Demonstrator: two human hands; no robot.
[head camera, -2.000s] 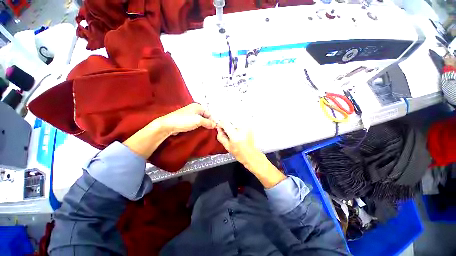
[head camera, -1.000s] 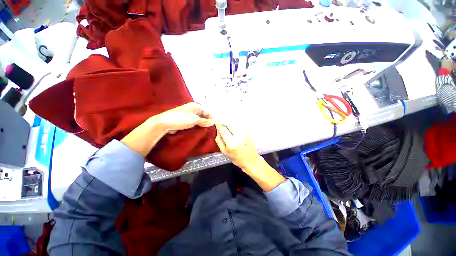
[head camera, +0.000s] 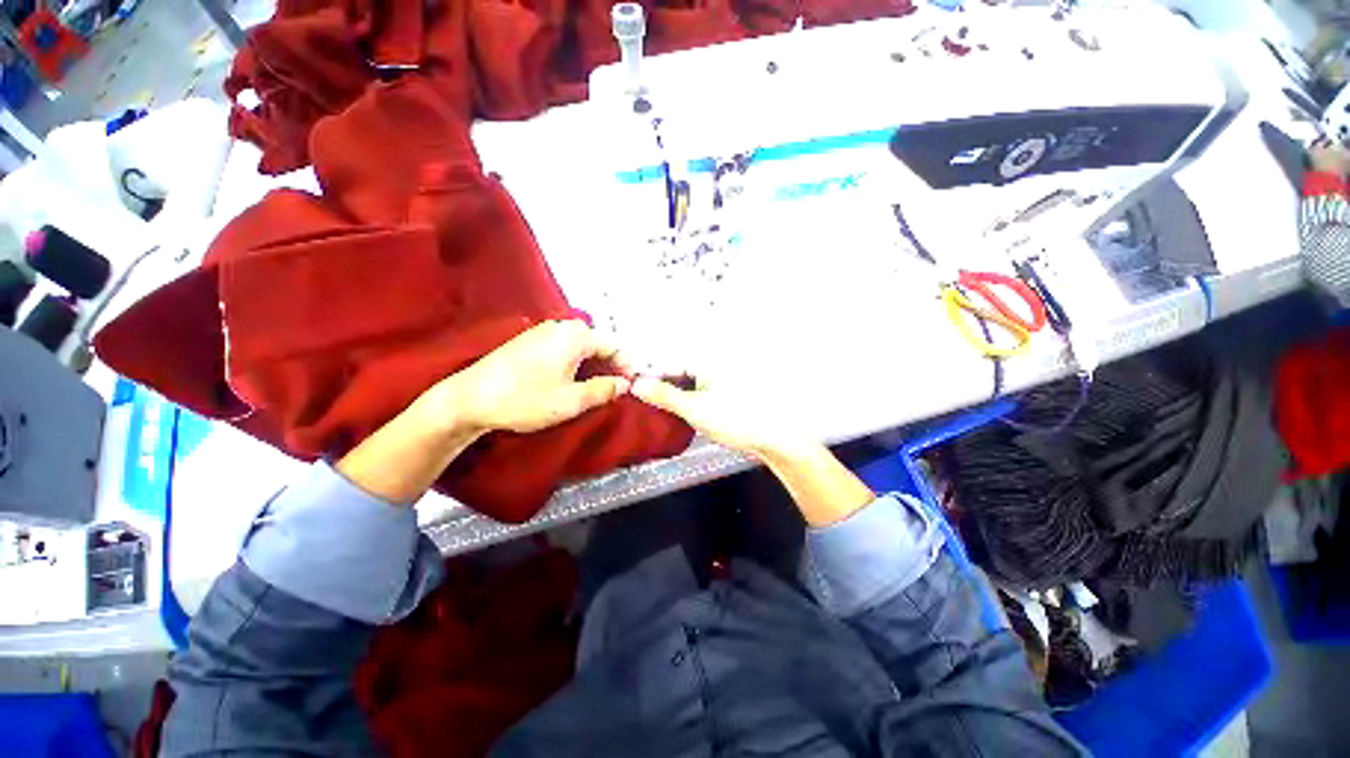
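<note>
A rust-red garment piece (head camera: 348, 319) lies on the white table, left of the needle area, and reaches under my hands to the table's front edge. My left hand (head camera: 541, 378) rests on the cloth, its thumb and index finger pinching the fabric edge. My right hand (head camera: 726, 418) meets it from the right, its fingertips at the same small red bit of edge. What exactly lies between the fingertips is too small to tell. The presser foot and needle area (head camera: 684, 245) of the white sewing machine (head camera: 829, 163) is just behind my hands, with no cloth under it.
Orange-red and yellow handled scissors (head camera: 995, 314) lie right of the needle, beside a thin dark tool. More red cloth (head camera: 548, 52) is heaped behind the machine head. Dark grey fringed cloth (head camera: 1140, 459) hangs over a blue bin (head camera: 1184, 689). A person's striped sleeve (head camera: 1327, 230) shows at the far right.
My right hand has turned flatter and its wrist has moved a little right. The fingertips have shifted slightly down, still together. The red cloth by them reaches a little further right. The view has shifted slightly.
</note>
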